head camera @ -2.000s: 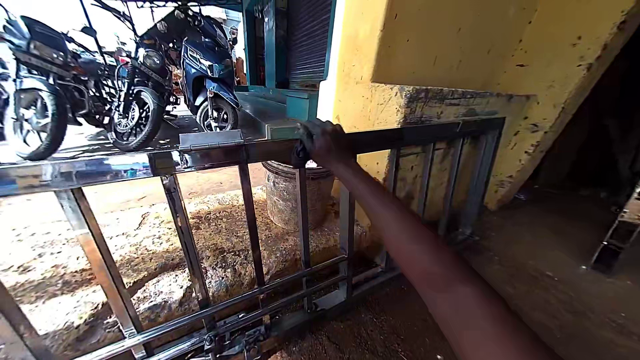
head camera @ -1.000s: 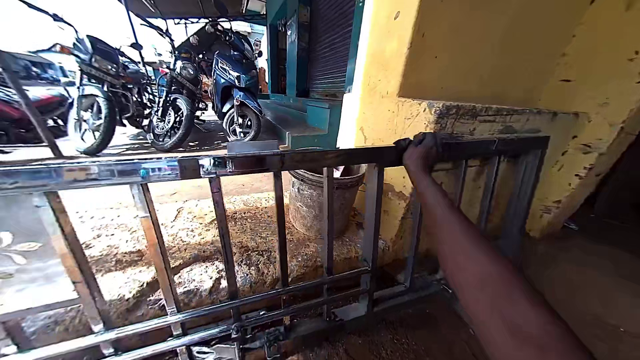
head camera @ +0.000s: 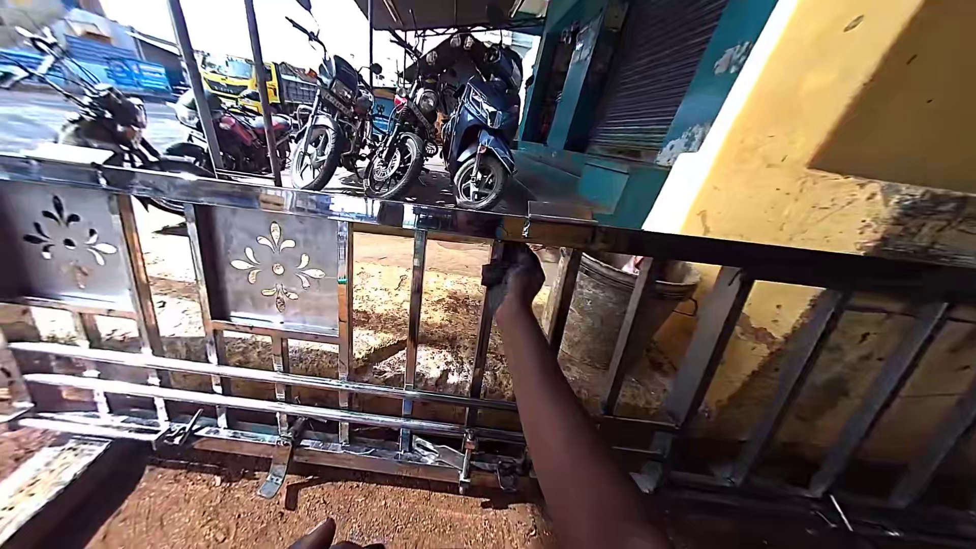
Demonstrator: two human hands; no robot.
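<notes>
A polished metal gate with flower cut-out panels [head camera: 277, 267] stands on its long side across the view. My right hand [head camera: 521, 276] is closed around one of its upright bars, just under the top rail [head camera: 305, 202]. Shadow hides part of the fingers, and whether they also hold something small cannot be told. Only a thumb and a bit of finger of my left hand [head camera: 324, 535] show at the bottom edge, below the gate. Two shiny round tubes [head camera: 252, 375] run along the lower part, with clamps [head camera: 467, 461] near the bottom rail.
Behind the gate are a worn bucket [head camera: 602, 313], a rough stone ledge [head camera: 450, 335] and a yellow wall [head camera: 770, 152]. Farther back stand several motorcycles [head camera: 320, 145], a blue scooter [head camera: 480, 130] and a yellow truck [head camera: 236, 76]. Reddish soil [head camera: 206, 503] lies in front.
My right hand has moved left along the gate, from the top rail down to an upright bar. My left hand has come into view at the bottom. The view has swung left.
</notes>
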